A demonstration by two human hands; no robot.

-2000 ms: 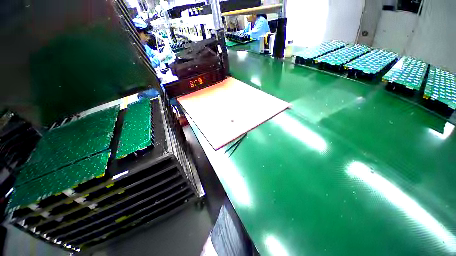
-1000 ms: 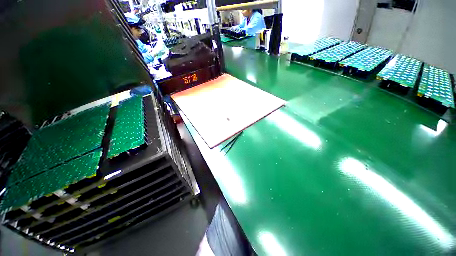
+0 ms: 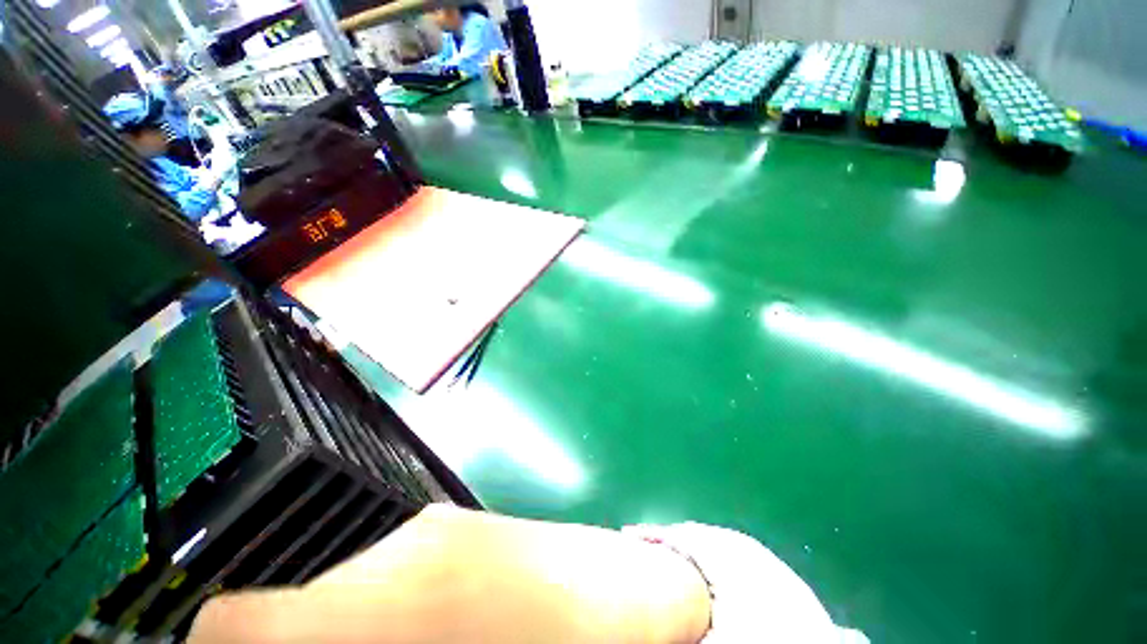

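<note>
A bare forearm, which looks like my left, crosses the bottom edge, with the white glove of my left hand (image 3: 755, 589) at its right end. The fingers are cut off or hidden, so its grip cannot be told. My right hand is not in view. A pale mat with orange-red edges (image 3: 434, 271) lies on the glossy green bench mat (image 3: 704, 415). Thin dark tweezers (image 3: 473, 355) lie at its near corner, and a tiny dark piece (image 3: 453, 302) is on it. Green circuit boards (image 3: 191, 405) lie on the black tray stack (image 3: 308, 484) at left.
Racked pale green boards (image 3: 811, 83) stand in a row along the bench's far edge. A black box with a red digital display (image 3: 325, 227) is behind the pale mat. Two people in blue, one at upper left (image 3: 189, 183) and one at the far bench (image 3: 472, 44), are beyond.
The view has turned to the right, so the pale mat and tray stack sit further left. The bare forearm and white glove have come in at the bottom; the dark sleeve-like shape there is gone.
</note>
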